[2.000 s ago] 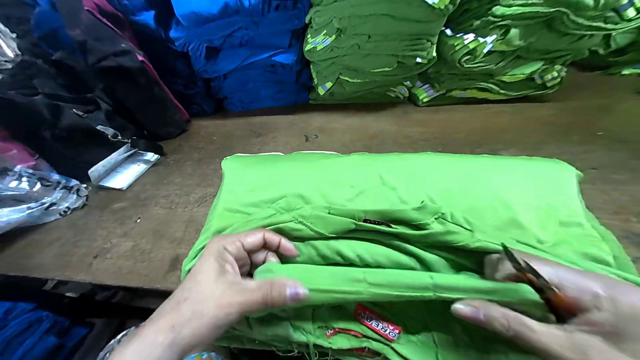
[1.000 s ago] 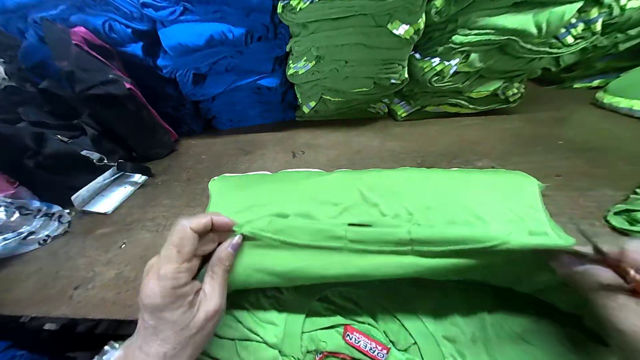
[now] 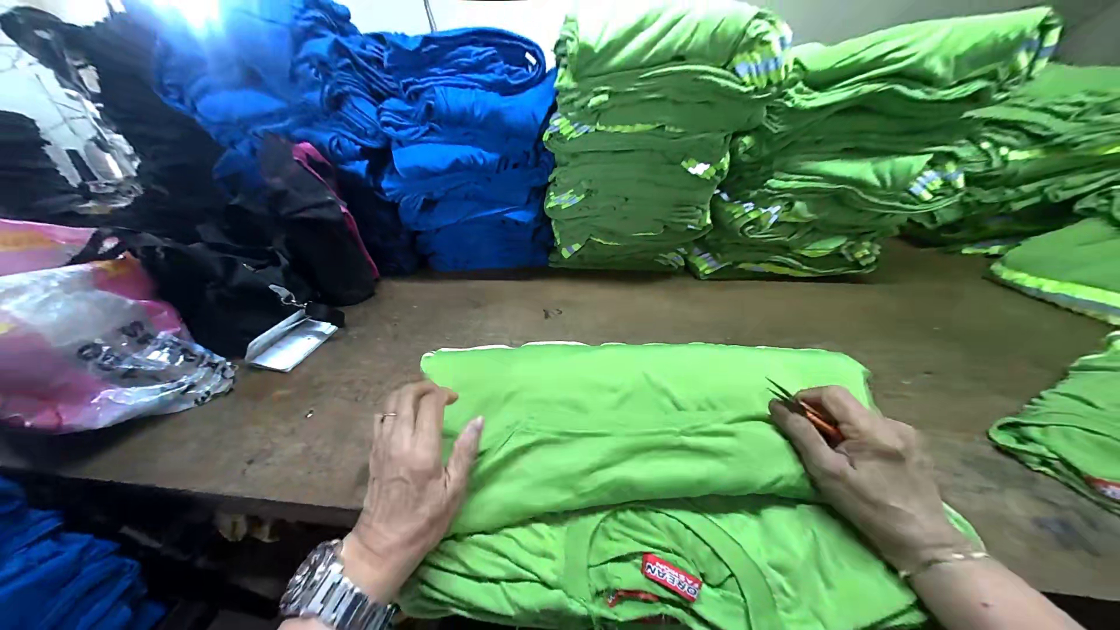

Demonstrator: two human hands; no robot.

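Note:
A folded stack of bright green knit garments [image 3: 647, 437] lies at the near edge of the wooden table. The upper layer lies flat and wrinkled; below it shows a neckline with a red woven label [image 3: 672, 577] bearing writing. My left hand [image 3: 416, 464] rests on the stack's left edge, fingers slightly curled, with a ring and a metal watch on the wrist. On the right side of the stack is my right hand [image 3: 853, 464], closed around small orange-handled thread snips [image 3: 815, 418], whose pointed blades stick out up and to the left over the cloth.
Tall stacks of green garments [image 3: 639, 157] and blue garments [image 3: 472, 157] line the back of the table [image 3: 437, 306]. More green garments [image 3: 1067, 420] lie at the right. At left are a black bag [image 3: 236, 280], a clear and pink plastic bag [image 3: 105, 332] and a small white booklet-like item [image 3: 293, 341].
The green cloth edge, earlier lifted between both hands, now lies down on the stack. The left hand's fingertips no longer pinch it. The view has tilted up.

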